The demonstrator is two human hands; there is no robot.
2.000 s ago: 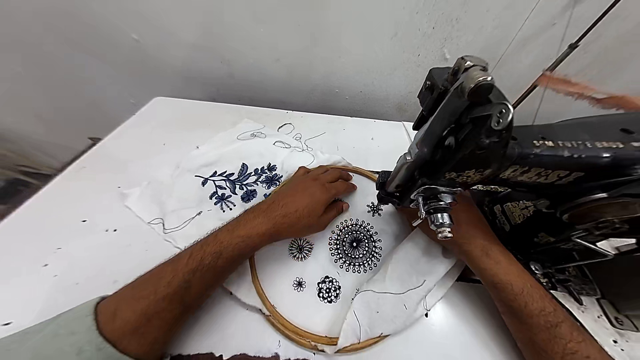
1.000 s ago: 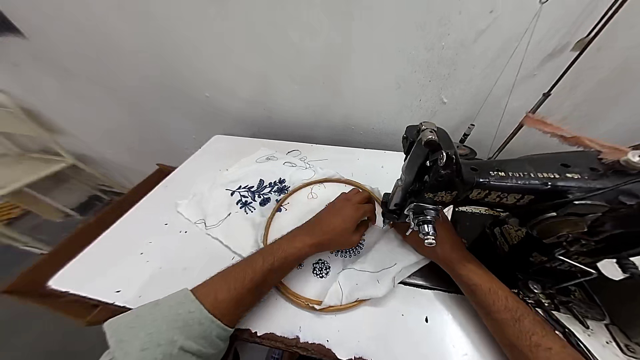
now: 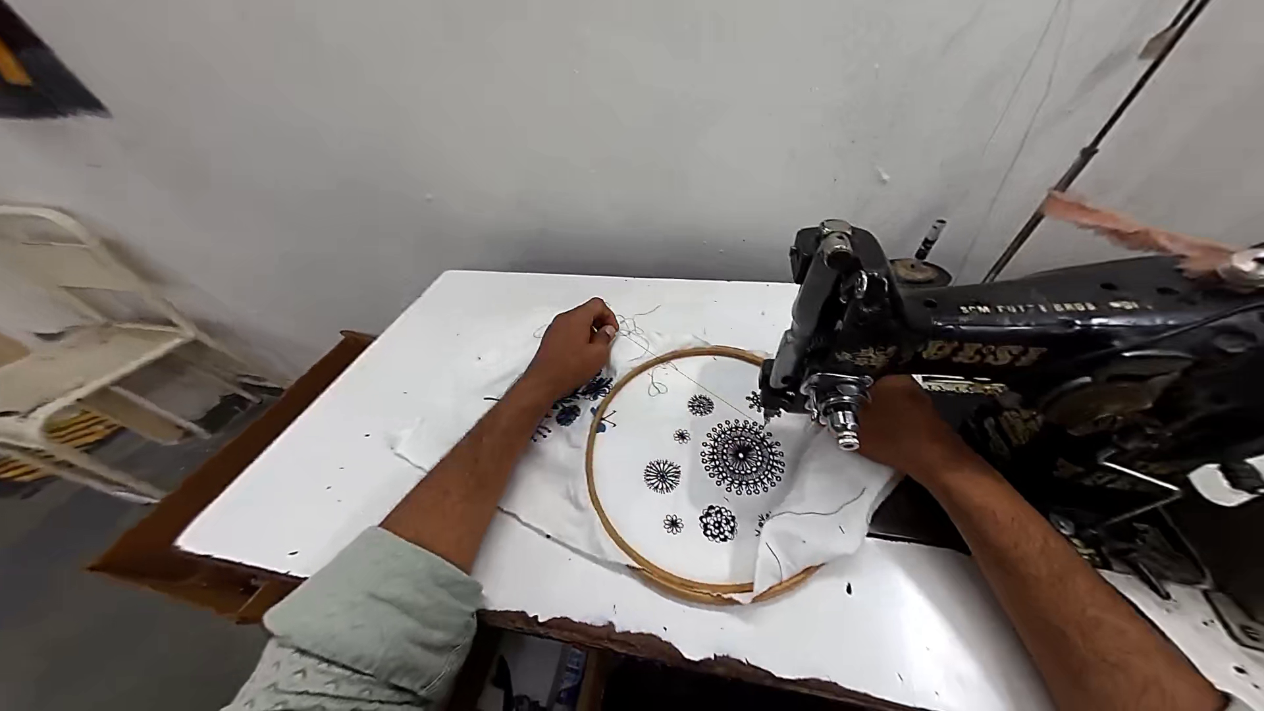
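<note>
White cloth (image 3: 642, 533) with dark embroidered round motifs is stretched in a wooden embroidery hoop (image 3: 596, 484), under the needle end of a black sewing machine (image 3: 997, 326). My left hand (image 3: 578, 346) is above the cloth beyond the hoop's upper left rim, thumb and fingertips pinched on a thin thread (image 3: 637, 341) that runs toward the needle. Blue floral embroidery (image 3: 568, 410) shows partly beneath my left wrist. My right hand (image 3: 894, 425) is behind the machine's needle head at the hoop's right side; its fingers are hidden, so its hold cannot be told.
The white tabletop (image 3: 326, 474) has a ragged front edge, with an open compartment (image 3: 543, 671) below. A brown wooden ledge (image 3: 197, 533) runs along its left side. A cream metal chair (image 3: 99, 365) stands at far left. Behind the table is a grey wall (image 3: 494, 128).
My left hand has left the hooped cloth near the needle and moved left, past the rim, with thread now at its fingertips. More motifs are uncovered. My right hand stays by the machine head.
</note>
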